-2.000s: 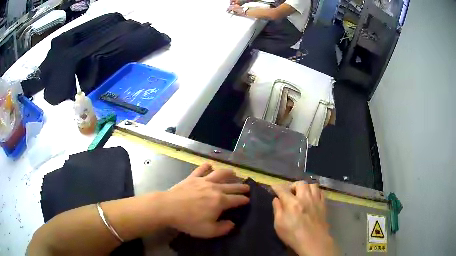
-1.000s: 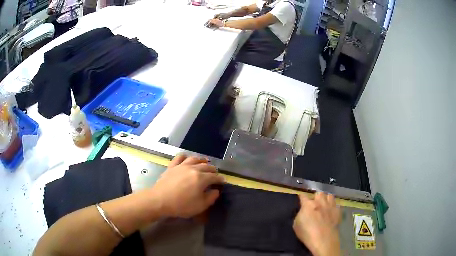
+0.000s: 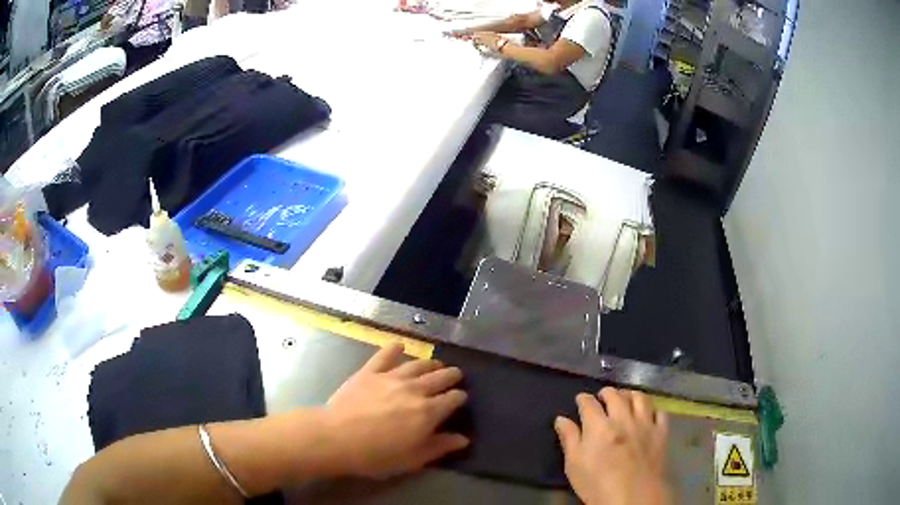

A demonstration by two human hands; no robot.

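Note:
A black fabric piece (image 3: 513, 419) lies flat on the grey metal bed (image 3: 296, 370), its far edge up against or under the silver bar (image 3: 395, 314). A yellow strip (image 3: 326, 320) runs along the bar on both sides of the fabric. My left hand (image 3: 400, 409) lies flat with spread fingers on the fabric's left part. My right hand (image 3: 617, 444) rests with spread fingertips on its right part. Neither hand grips the fabric. A black stack of pieces (image 3: 178, 380) lies left of my left forearm.
A blue tray (image 3: 326, 192) with a dark tool, a squeeze bottle (image 3: 167, 247) and a large black fabric heap (image 3: 197, 118) stand on the white table at left. A metal plate (image 3: 533, 308) lies beyond the bar. A person (image 3: 562, 59) sits at the table's far side. A wall is at right.
The fabric, bunched between my hands two seconds ago, then spread flat, now has its far edge at the bar and covers the yellow strip there. My hands have moved onto its top.

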